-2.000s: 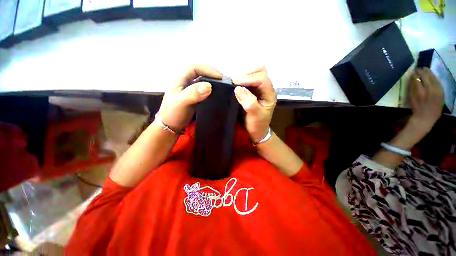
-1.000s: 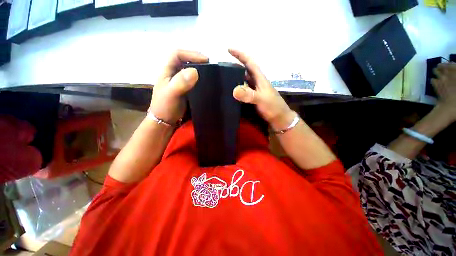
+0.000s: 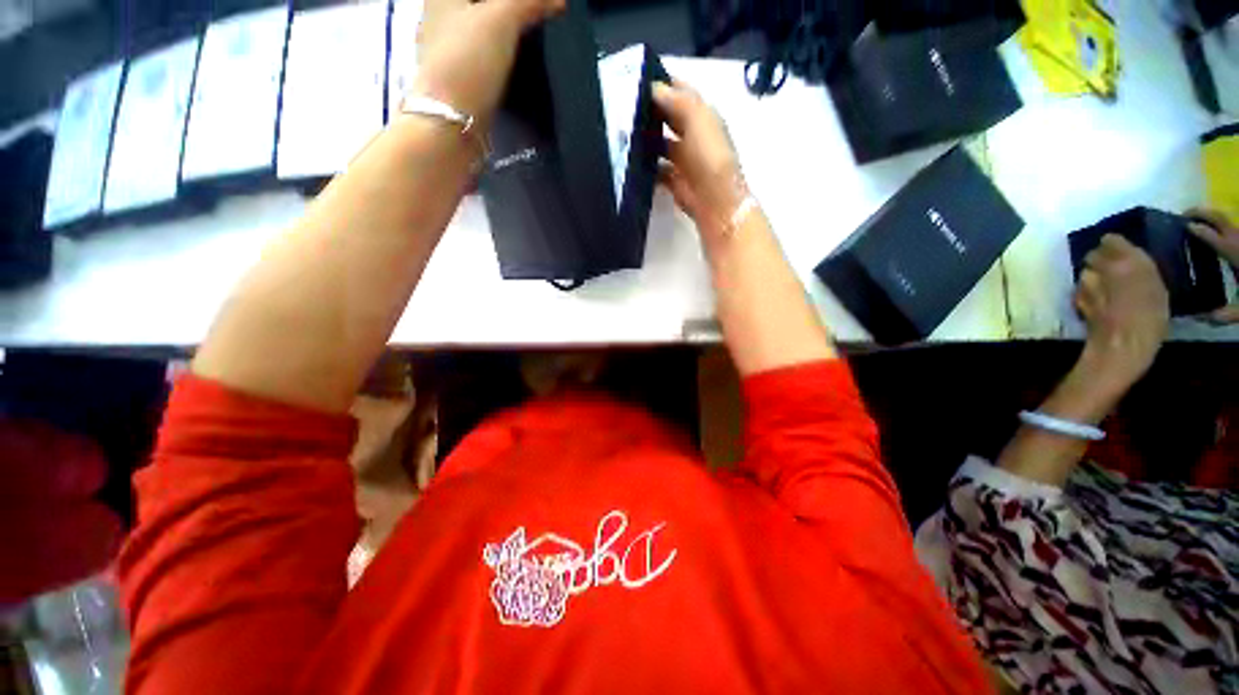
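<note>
A black gift box [image 3: 537,177] with small white lettering stands on the white table between my hands. Beside its right side is a black-edged piece with a white face [image 3: 622,116], tilted against it. My left hand [image 3: 469,48] is at the box's upper left, its fingertips partly cut off or hidden at the top edge. My right hand [image 3: 696,143] holds the right edge of the white-faced piece, thumb near its top. A small black loop [image 3: 565,284] shows under the box's near end.
Filled boxes with white faces [image 3: 234,102] stand in a row at left. Two lettered black boxes [image 3: 924,245] lie at right, with black cords [image 3: 788,54] behind. Yellow packs [image 3: 1071,48] lie far right. A neighbour's hands [image 3: 1125,292] hold a black box. The white table [image 3: 367,306] ends before me.
Both hands have moved forward over the table from near my chest. The box is now at the table with a white-faced piece showing beside it. The view has shifted forward.
</note>
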